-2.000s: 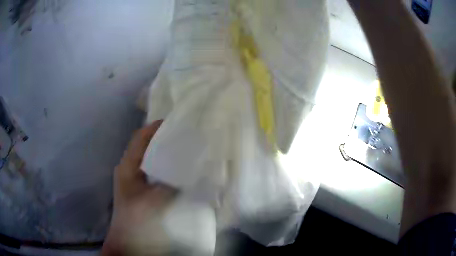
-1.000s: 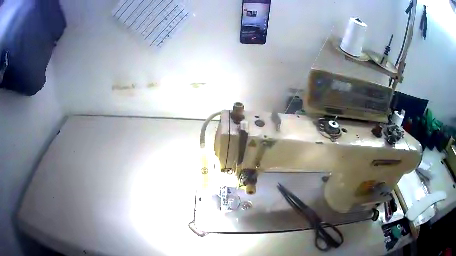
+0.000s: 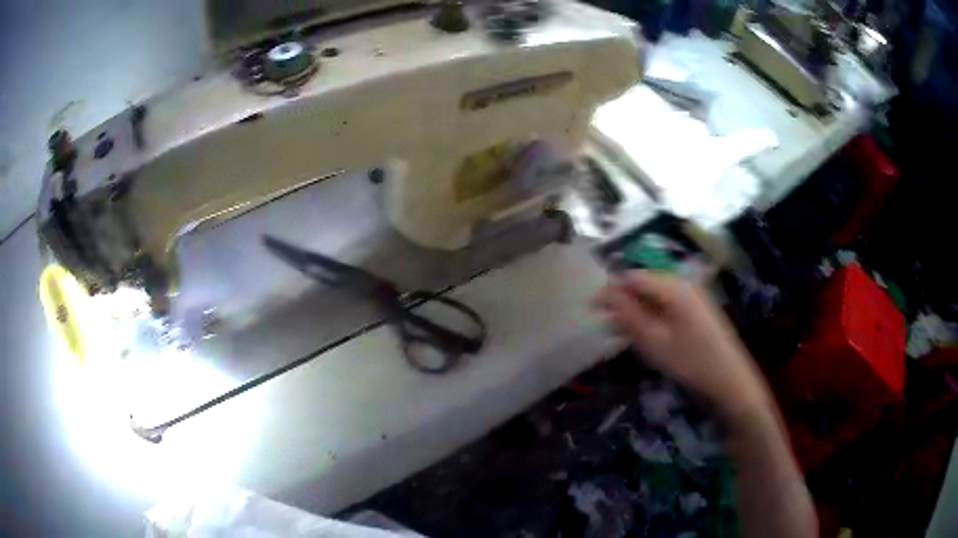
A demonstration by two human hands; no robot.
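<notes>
My right hand (image 3: 667,321) reaches in from the lower right, blurred, with its fingertips at the table's right front edge, beside a small dark tray (image 3: 651,250) with green bits. I cannot tell if the fingers hold anything. My left hand is out of the picture. White cloth (image 3: 263,517) lies at the bottom edge, mostly cut off. The cream sewing machine (image 3: 347,116) stands across the upper left. Its needle area is lost in glare.
Black shears (image 3: 362,289) lie in front of the machine arm, handles towards the table's front edge. A yellow strip (image 3: 65,315) is at far left. A red container (image 3: 849,342) stands lower right, among scattered scraps. White pieces (image 3: 693,158) lie beyond the machine.
The view has swung right and down, closer to the machine. My right hand, absent one second ago, now shows at the table's right edge. White cloth now shows at the bottom.
</notes>
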